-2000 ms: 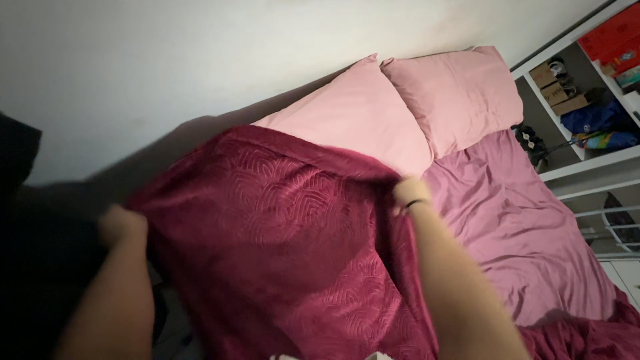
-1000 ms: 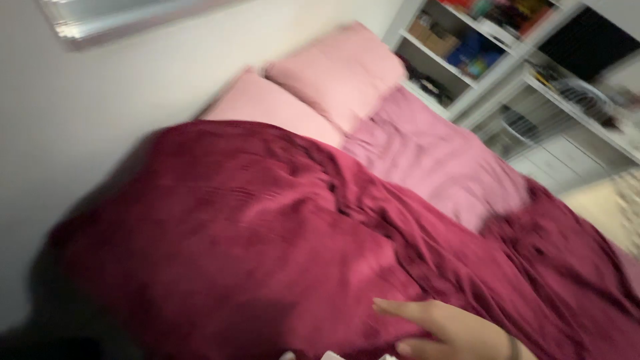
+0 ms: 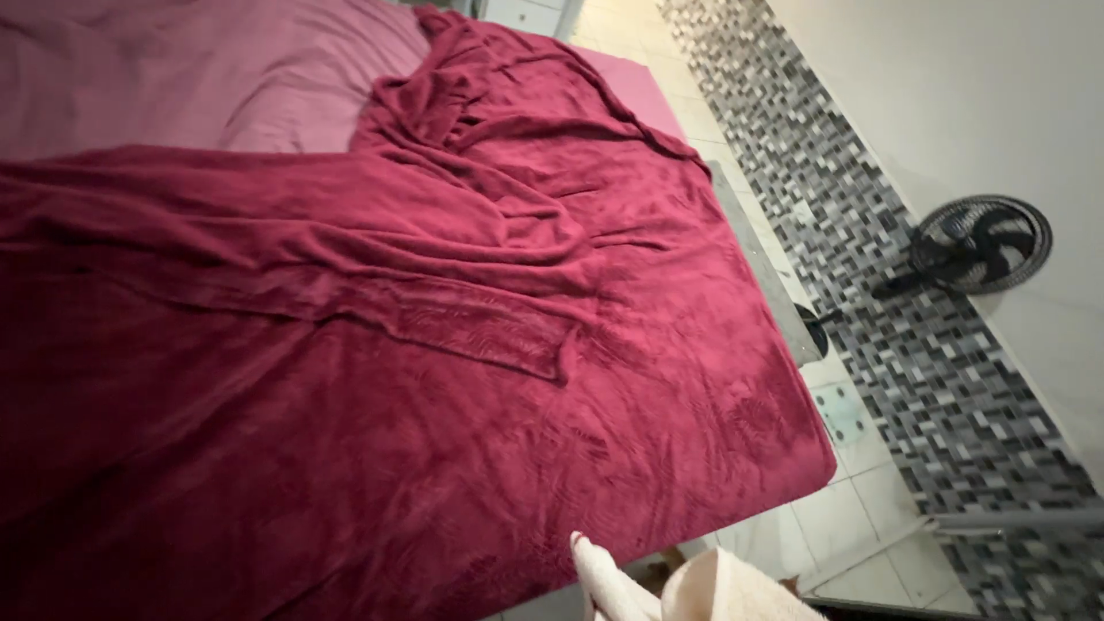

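A dark red plush blanket (image 3: 483,414) covers most of the bed, wrinkled and bunched through its middle, with a folded-over flap near the centre. Past it, at the upper left, lies a rumpled pink sheet (image 3: 198,69). A strip of pink bedding (image 3: 634,86) shows along the bed's far edge at the top. Neither my left hand nor my right hand is visible, so what they hold or touch is hidden.
A black fan (image 3: 981,244) stands by the wall with mosaic tiles (image 3: 931,379). Along the bed's right side are a grey mat (image 3: 768,267), a glass-like scale (image 3: 838,414) and pale floor tiles (image 3: 837,517). Cream cloth (image 3: 707,586) is at the bottom.
My hands gripped the dark red blanket's edge two seconds ago; one open hand showed over it a second ago, and now both are out of view. The view has swung to the bed's other end.
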